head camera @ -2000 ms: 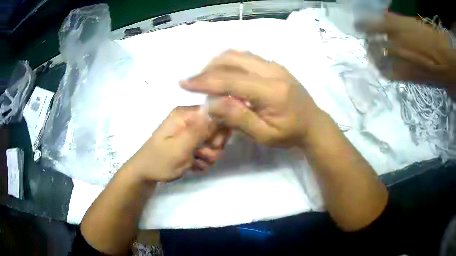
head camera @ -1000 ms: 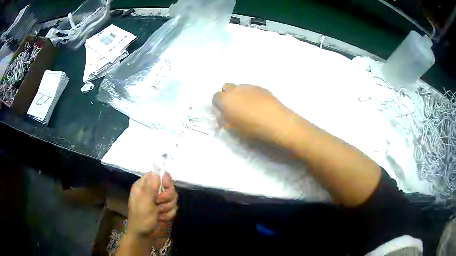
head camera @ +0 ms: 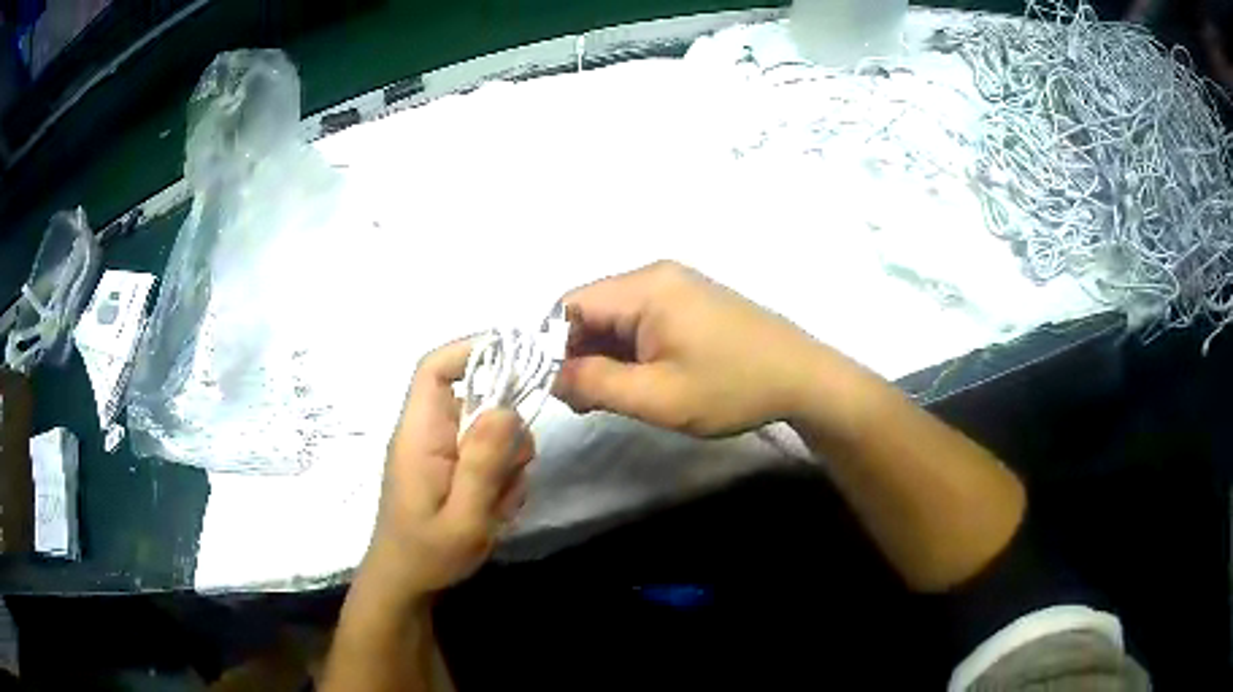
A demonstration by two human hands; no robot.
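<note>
My left hand (head camera: pixel 453 487) is closed around the lower part of a coil of white cable (head camera: pixel 509 368), with the thumb across it. The loops stand up above the fingers. My right hand (head camera: pixel 676 354) is beside the coil on its right and pinches a white cable end (head camera: pixel 556 335) between thumb and fingers. Both hands are bare and held over the front part of the white cloth (head camera: pixel 582 203).
A large tangled cable pile (head camera: pixel 1095 149) lies at the right, with a translucent container (head camera: pixel 848 27) near it. A crumpled clear bag (head camera: pixel 230 298) lies left. Further left are printed papers (head camera: pixel 116 331), a white card stack (head camera: pixel 56 493) and a small bag with white cables (head camera: pixel 52 295).
My left hand has come up from beyond the mat's front edge to the right hand, now with a cable coil. My right hand has moved to the coil. The view has shifted.
</note>
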